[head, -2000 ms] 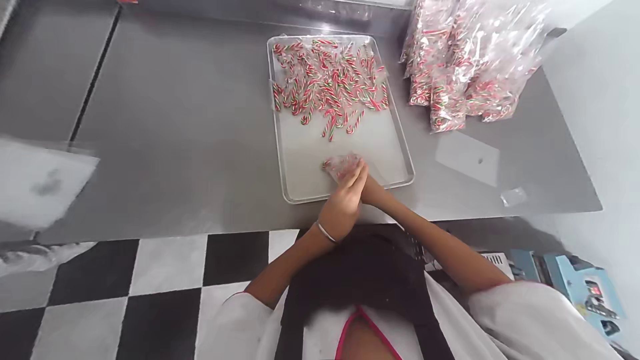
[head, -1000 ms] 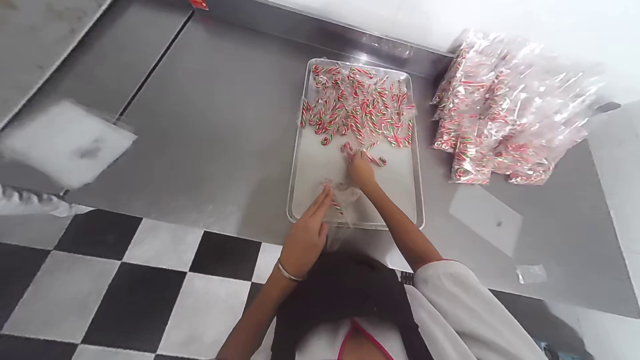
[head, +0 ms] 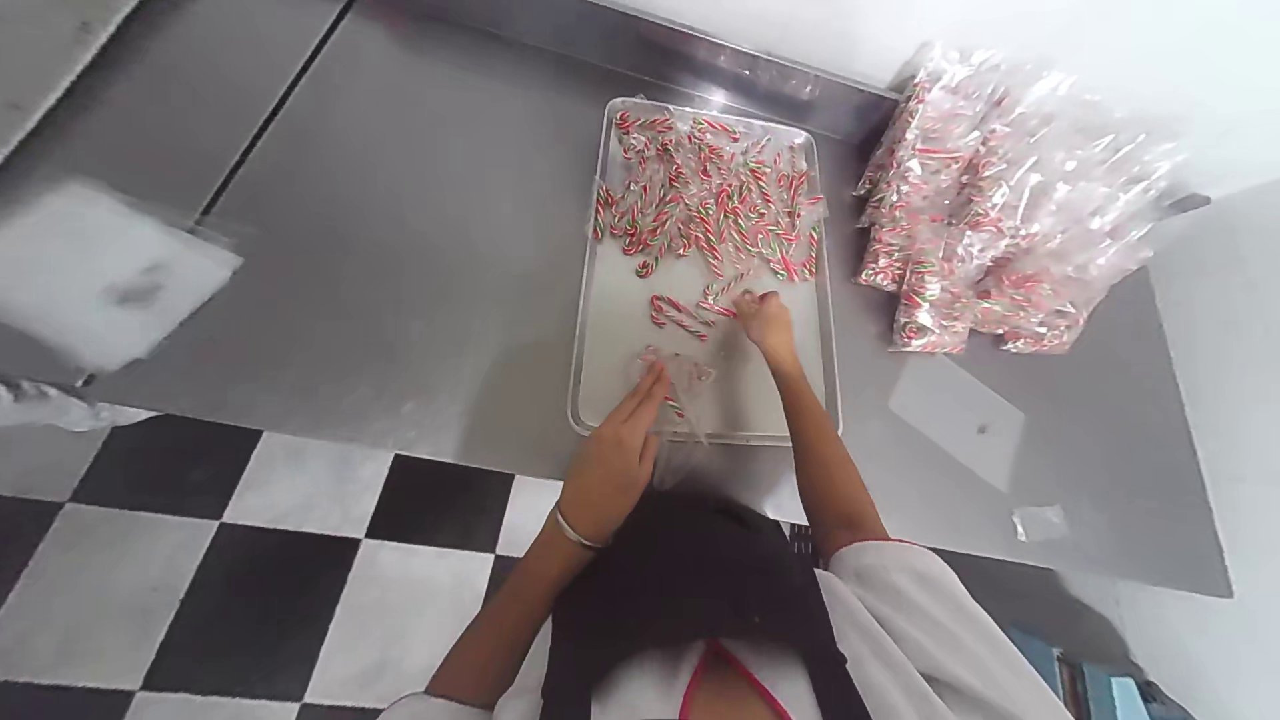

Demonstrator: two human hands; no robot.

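Note:
A metal sheet tray (head: 577,350) lies on the steel counter, with many wrapped mini candy canes (head: 705,200) spread over its far half. Near its front, a clear plastic bag (head: 690,385) with a few candy canes in it lies under the fingers of my left hand (head: 615,460). My right hand (head: 768,325) is at the tray's middle right, its fingertips closed at the end of a candy cane (head: 716,309). Left of those fingers, a few loose candy canes (head: 680,317) lie apart from the pile.
Filled clear bags of candy canes (head: 985,220) are heaped right of the tray, against the wall. A white sheet (head: 958,415) and a small clear wrapper (head: 1040,523) lie on the counter at right. At far left is a stack of clear plastic bags (head: 100,275).
Two seconds ago both hands were together at the small bag. My right hand has since moved away to the candy canes, and a few now lie nearer the tray's middle. The view has shifted.

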